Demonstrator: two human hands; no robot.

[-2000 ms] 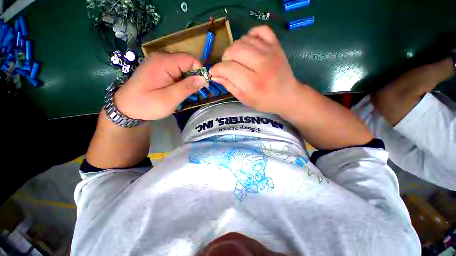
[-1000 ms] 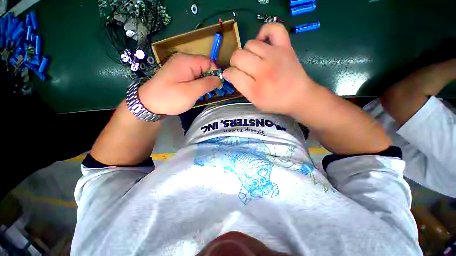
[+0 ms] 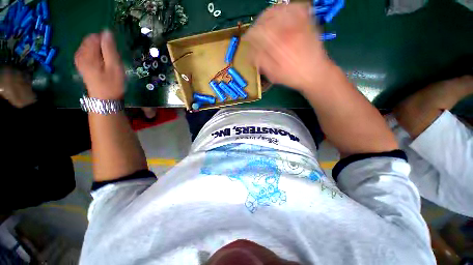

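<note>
The shallow tan box stands at the near bench edge, with several blue battery cells and thin red and dark wires inside. My left hand, with a metal watch at the wrist, is raised left of the box; it is slightly blurred and nothing shows in it. My right hand is blurred above the box's right side, fingers curled; whether it holds anything cannot be told. The heap of circuit boards and dark wires lies behind the box to the left. White round parts lie below the heap.
A pile of blue cells lies at the far left. More blue cells lie beyond my right hand. Two white rings lie behind the box. Another person's hand is at the left edge, and a person's forearm at the right.
My hands have parted. The left moved left, away from the box; the right moved up and right. The board piece between my fingers no longer shows. The box interior is now uncovered.
</note>
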